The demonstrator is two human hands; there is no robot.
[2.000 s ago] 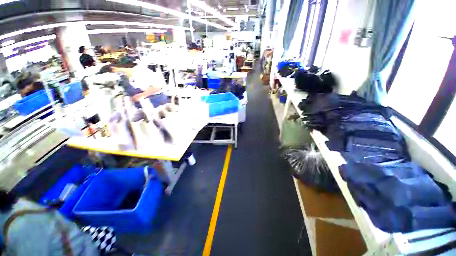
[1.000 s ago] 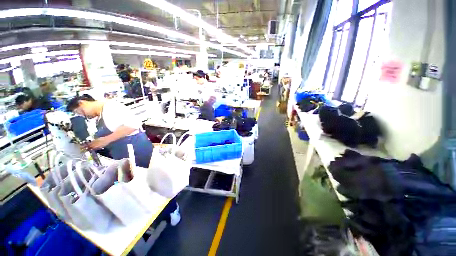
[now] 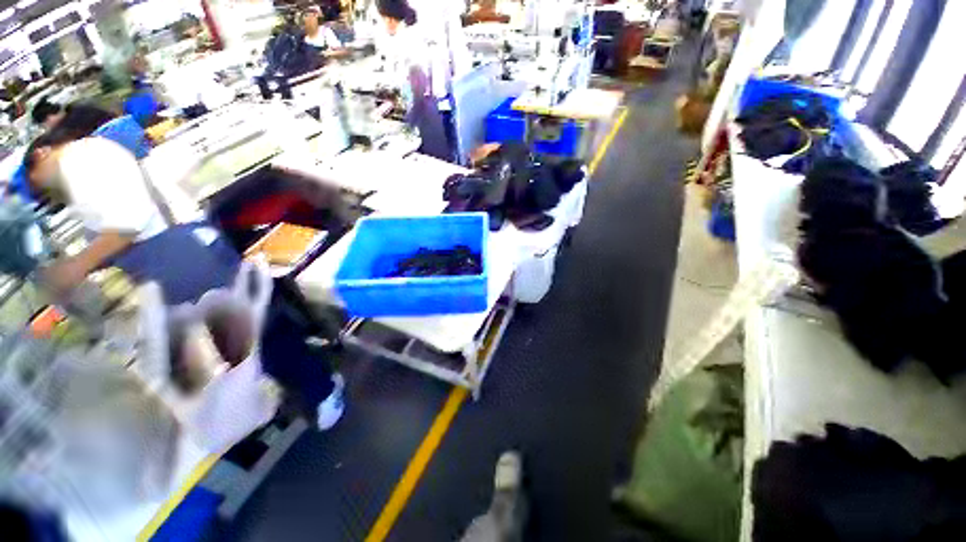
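Observation:
Neither of my hands is in view. A blue plastic tub (image 3: 413,294) stands open on a white table (image 3: 458,337) ahead and left of centre. Dark pieces (image 3: 436,262) lie inside the tub. A shoe and lower leg (image 3: 508,498), seemingly my own, show at the bottom edge on the dark floor.
A seated person (image 3: 106,196) works at the left beside blurred pale bags (image 3: 201,339). Black bundles (image 3: 863,265) lie on the long right table (image 3: 816,397). A green sack (image 3: 689,455) stands beside it. A yellow line (image 3: 418,466) runs along the aisle floor (image 3: 577,349).
The view has moved forward along the aisle and tilted down. The blue tub appears nearer, and the bags have shifted toward the lower left. A shoe has come into view.

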